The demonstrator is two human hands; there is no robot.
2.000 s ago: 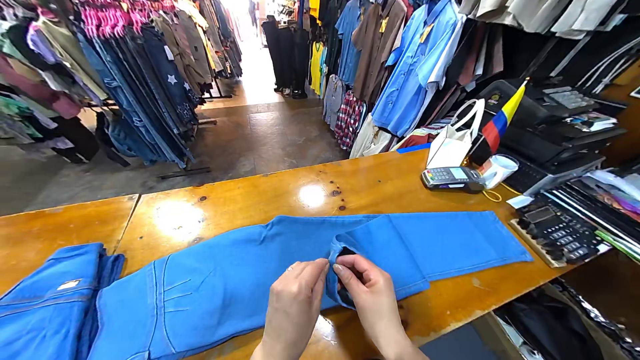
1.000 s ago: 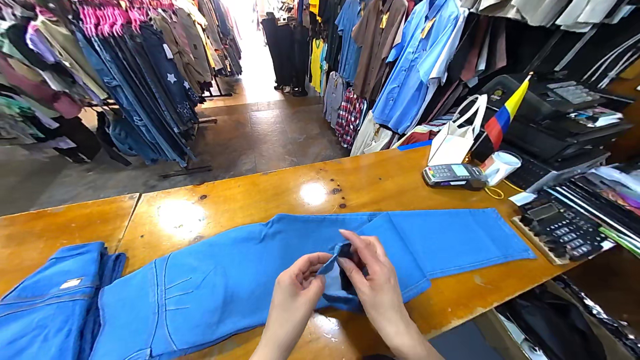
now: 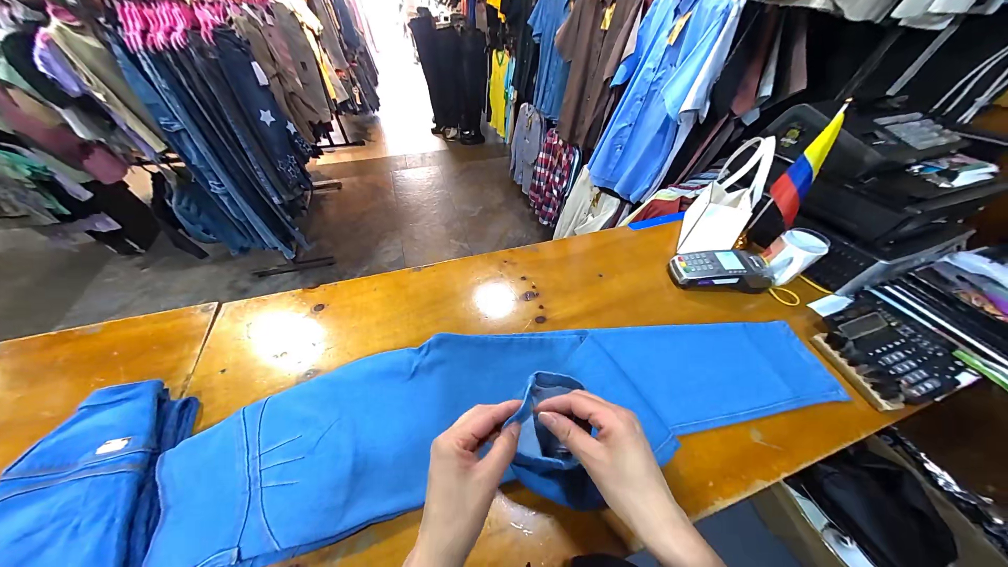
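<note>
Blue denim jeans lie lengthwise over the wooden counter, waist end at the left. One leg is folded back toward me, and its hem is raised so that the leg opening shows. My left hand pinches the hem's left edge between thumb and fingers. On the right side of the opening, my right hand has its thumb and fingers closed on the cloth at the rim. The other leg stretches flat to the right. Folded blue jeans with a small light patch rest at the far left.
Toward the right of the wooden counter stand a card terminal, a white mug, a white bag, a small flag and a desk phone. Beyond the counter are racks of hanging clothes.
The raised hem is held wider apart than two seconds ago, and more of its inside shows. Both hands have shifted their hold around the leg opening. The rest of the jeans lies as before.
</note>
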